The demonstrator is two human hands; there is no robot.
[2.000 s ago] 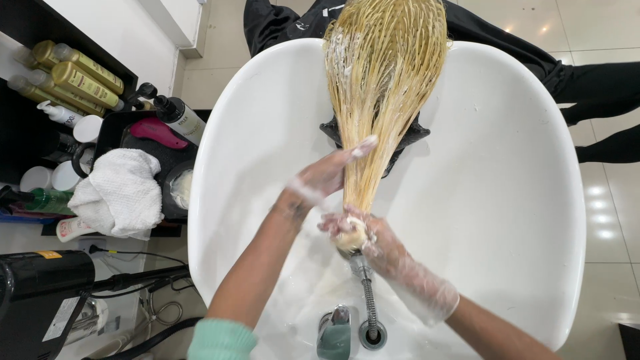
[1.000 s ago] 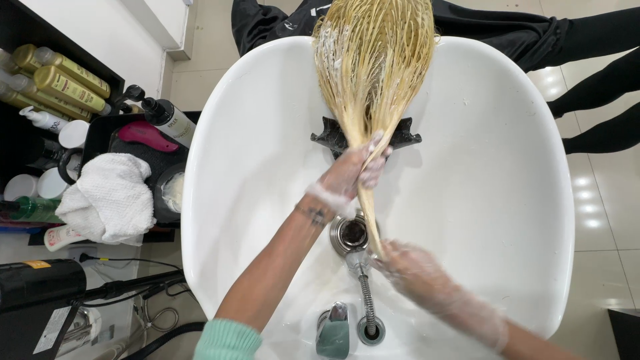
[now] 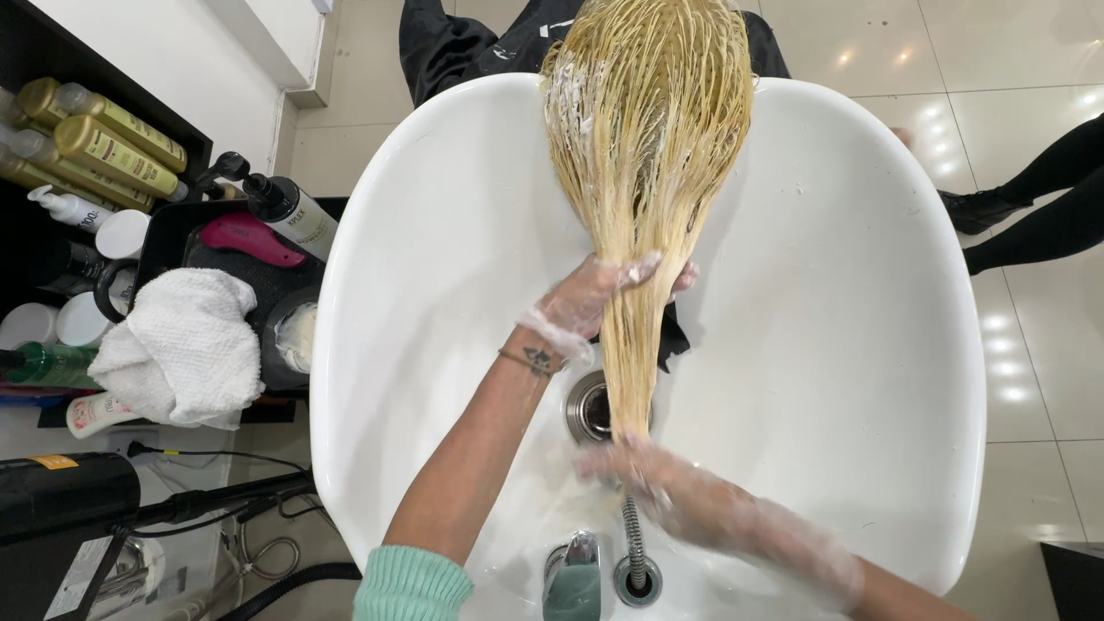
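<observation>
Long wet blond hair (image 3: 651, 147), coated with white cream, hangs from a person's head over the top rim of a white wash basin (image 3: 828, 345). My left hand (image 3: 604, 293), in a clear glove, holds the gathered hair at mid-length, fingers behind and thumb in front. My right hand (image 3: 655, 483), gloved too and blurred by motion, is at the lower end of the hair; its grip cannot be made out. Behind the hair lies the metal drain (image 3: 589, 410). A black neck rest (image 3: 673, 338) shows partly beside the hair.
A chrome faucet (image 3: 573, 573) and a metal hose (image 3: 635, 530) stand at the basin's bottom. To the left are a crumpled white towel (image 3: 185, 345), a magenta brush (image 3: 250, 239), a pump bottle (image 3: 293, 216) and several yellow bottles (image 3: 116, 155). Another person's legs (image 3: 1044, 207) are at right.
My left hand, lower on a narrow strand one second ago, now holds a wider bundle of hair. The right hand has moved from beside the hose to the hair's lower end. The person's legs at right have shifted.
</observation>
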